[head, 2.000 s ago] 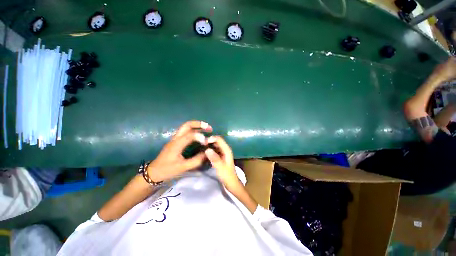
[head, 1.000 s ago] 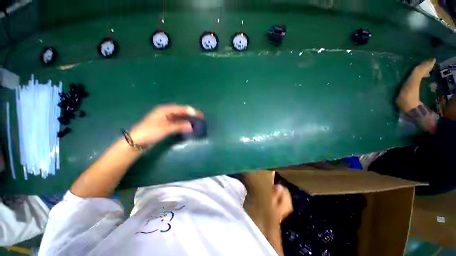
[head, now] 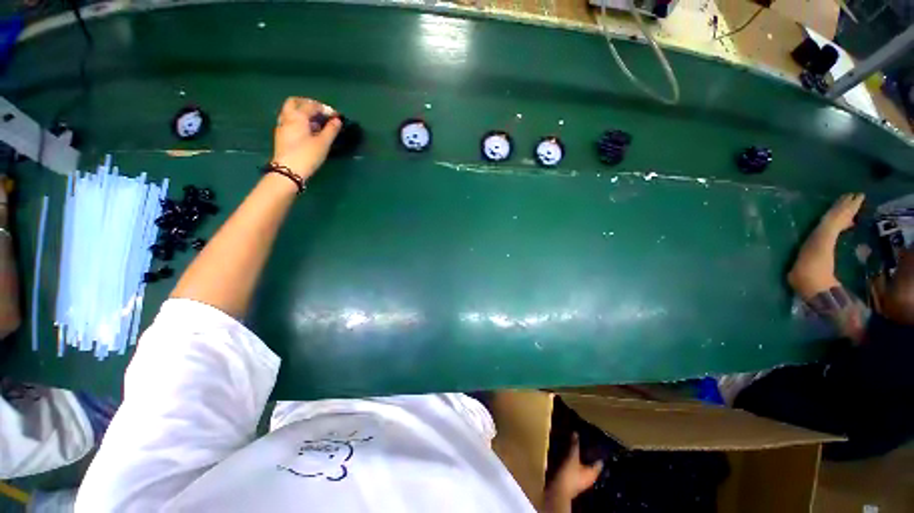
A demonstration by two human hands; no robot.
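Note:
My left hand (head: 305, 132) is at the far strip of the green bench, fingers closed on a black round housing (head: 344, 136) held low there; the fingers partly hide it. My right hand (head: 573, 477) is inside the open carton (head: 782, 477), among black housings (head: 666, 483). Its fingers are partly hidden, so its grip cannot be told. White-faced units (head: 415, 135) stand in a row on both sides of my left hand. Black-sided units (head: 613, 147) continue the row to the right.
White plastic strips (head: 105, 263) lie at left, with small black fittings (head: 182, 222) beside them. A metal bracket (head: 38, 138) is at upper left. A pale hose (head: 641, 75) loops at the far edge. A neighbour's forearm (head: 820, 255) rests on the bench at right.
My left hand has moved from mid-bench to the far strip with the housing. My right hand has moved lower into the carton. The view has shifted, so the row appears lower and further right.

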